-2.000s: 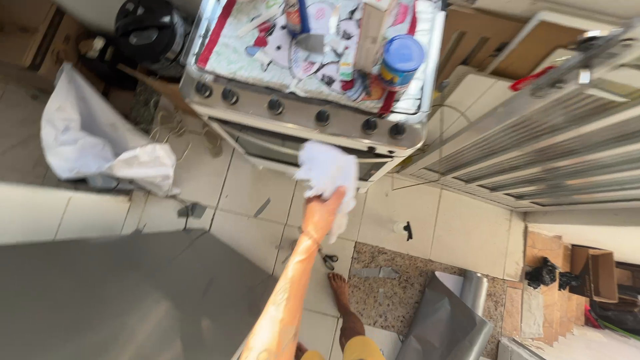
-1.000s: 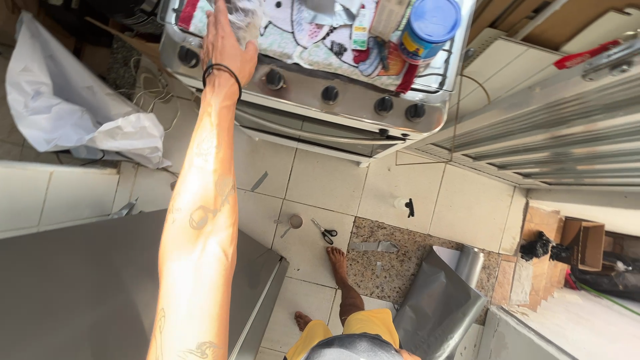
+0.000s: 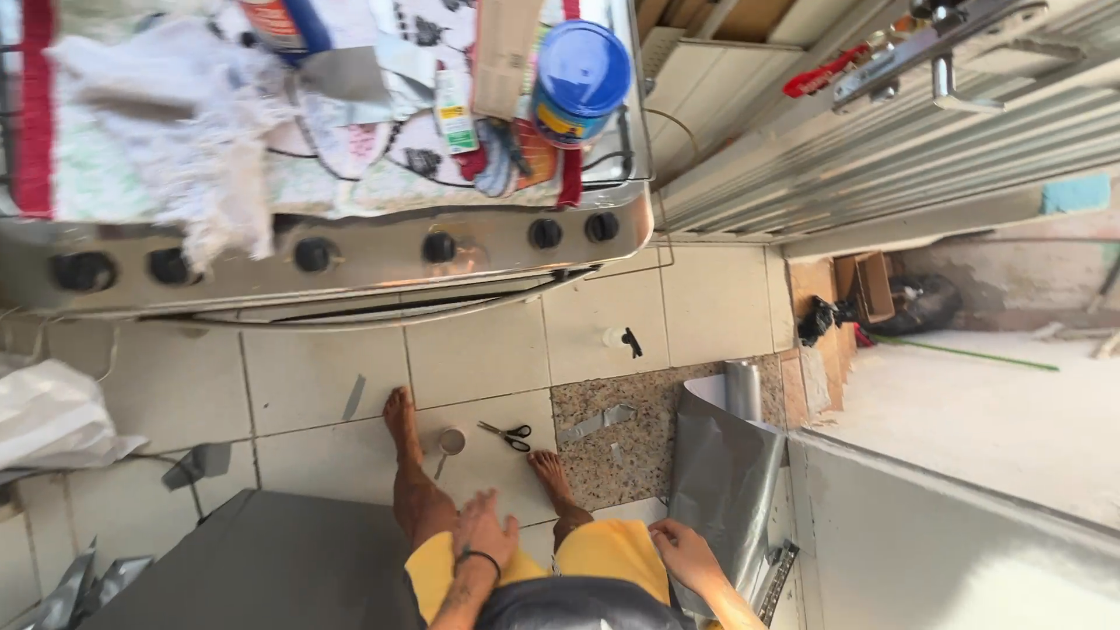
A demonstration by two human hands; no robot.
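Note:
My left hand point(image 3: 483, 534), a dark band at its wrist, hangs over the left leg of my yellow shorts point(image 3: 626, 560) with nothing in it. Beside the right leg of the shorts is my right hand point(image 3: 687, 553), its fingers curled; no object shows in it. A frayed white cloth point(image 3: 188, 122) lies on the covered stove top, draping over the front panel near the knobs. Also on the stove are a blue-lidded tub point(image 3: 582, 79) and a white tube with a label point(image 3: 455, 112). Black-handled scissors point(image 3: 507, 434) and a tape roll point(image 3: 451, 440) lie on the floor between my feet.
The stove's front panel point(image 3: 376, 258) stands ahead. A silver-grey sheet roll point(image 3: 726, 472) lies at the right. A large grey panel point(image 3: 262, 569) is at lower left, near a white sack point(image 3: 52, 416). A metal shutter door point(image 3: 840, 166) with a handle stands at right.
The white cloth, in a hand two seconds ago, now lies on the stove. The arm that reached to the stove has drawn back, and both hands are now low by the shorts.

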